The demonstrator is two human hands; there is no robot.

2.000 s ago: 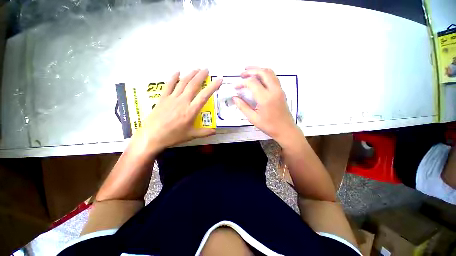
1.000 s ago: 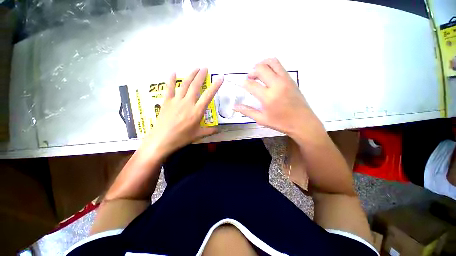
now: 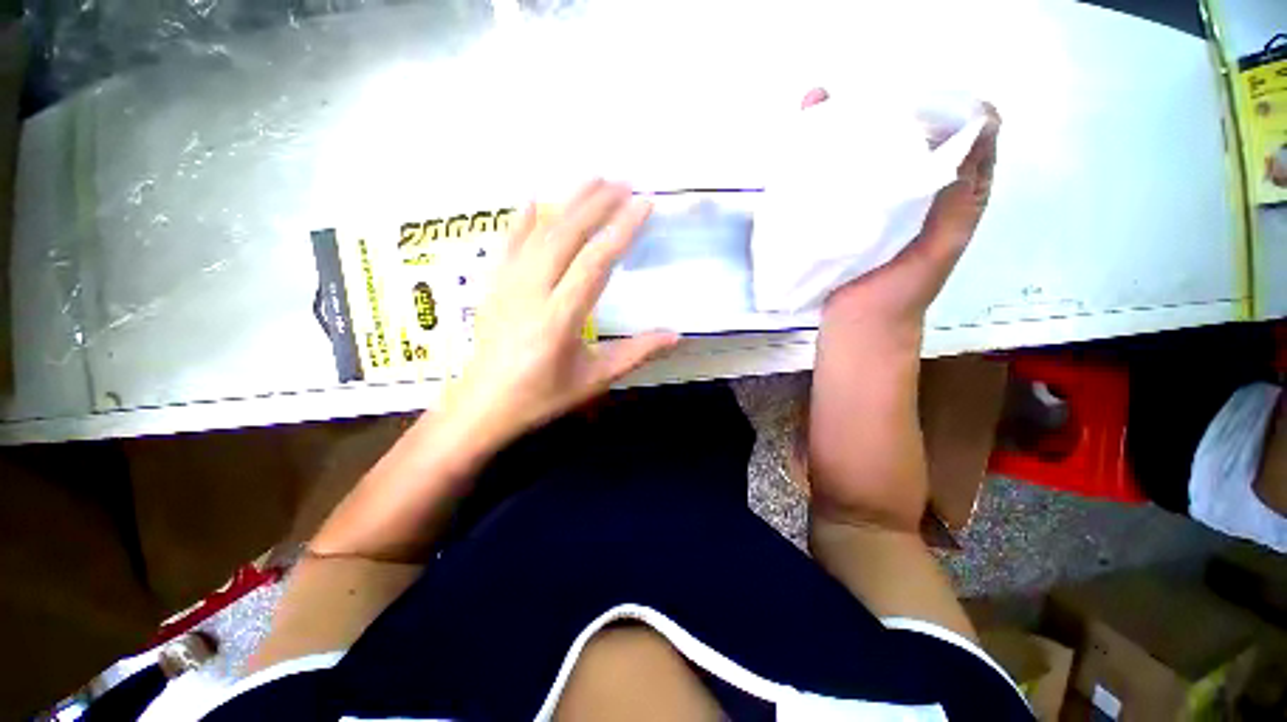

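A yellow retail box (image 3: pixel 438 296) with a black end band lies on the white bench, its band and hang tab to the left. My left hand (image 3: pixel 544 303) rests flat over its right end, fingers spread. A white inner tray (image 3: pixel 685 261) extends from the sleeve's right end, partly hidden by my left hand and a white wrap. My right hand (image 3: pixel 939 226) holds the soft white wrap (image 3: pixel 854 212) above the tray's right part. The wrap hides most of my right fingers. The overexposure blurs its edges.
Clear film (image 3: pixel 198 155) lies on the bench at left and back. Another yellow box (image 3: pixel 1266 127) is at the far right. A red stool (image 3: pixel 1068 430) and a person's sleeve (image 3: pixel 1242 466) are at right. Brown cartons (image 3: pixel 1150 649) stand on the floor at lower right.
My right hand has moved right and up from over the tray and now holds the white wrap, which was not distinguishable before. My left hand stays on the box.
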